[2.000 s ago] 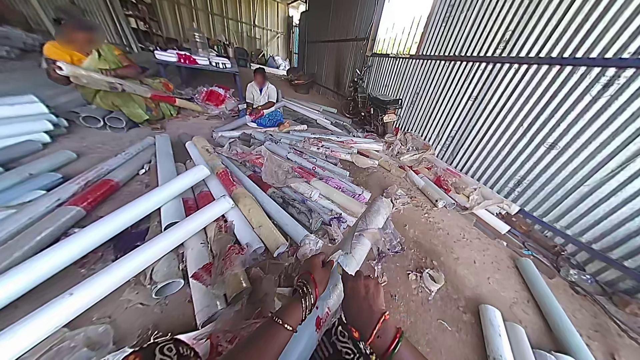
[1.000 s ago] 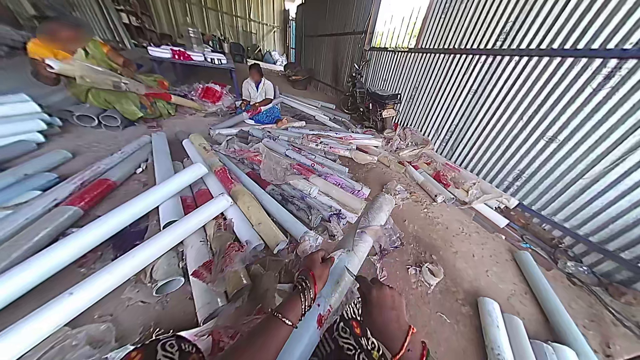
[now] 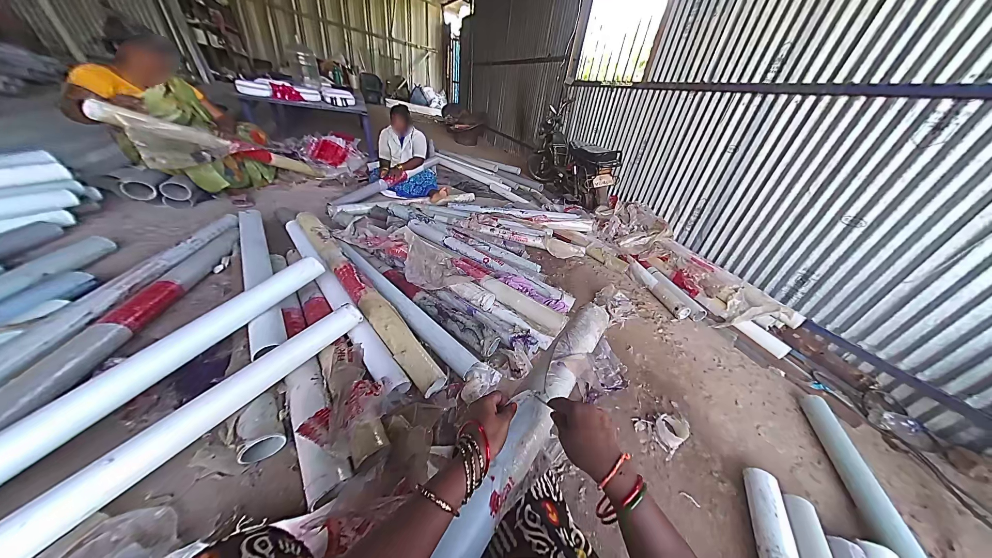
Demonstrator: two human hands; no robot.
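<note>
A pale tube (image 3: 496,496) wrapped in clear plastic film lies across my lap and points away from me, with red print on its near part. The film (image 3: 570,353) is bunched and whitish around its far part. My left hand (image 3: 490,418) grips the film on the left side of the tube. On the right side my right hand (image 3: 587,435) has its fingers closed at the edge of the film, near a split in it. Whether a small tool is in those fingers cannot be seen.
White tubes (image 3: 178,349) lie at the left, and a heap of film-wrapped tubes (image 3: 496,271) lies ahead. More tubes (image 3: 852,473) are at the lower right. Two people (image 3: 403,151) sit farther back, each holding a tube. A motorcycle (image 3: 577,159) stands by the corrugated metal wall (image 3: 798,170).
The film along the tube has been parted further between my hands. My right hand has shifted slightly about the tube, while my left hand stays on the film.
</note>
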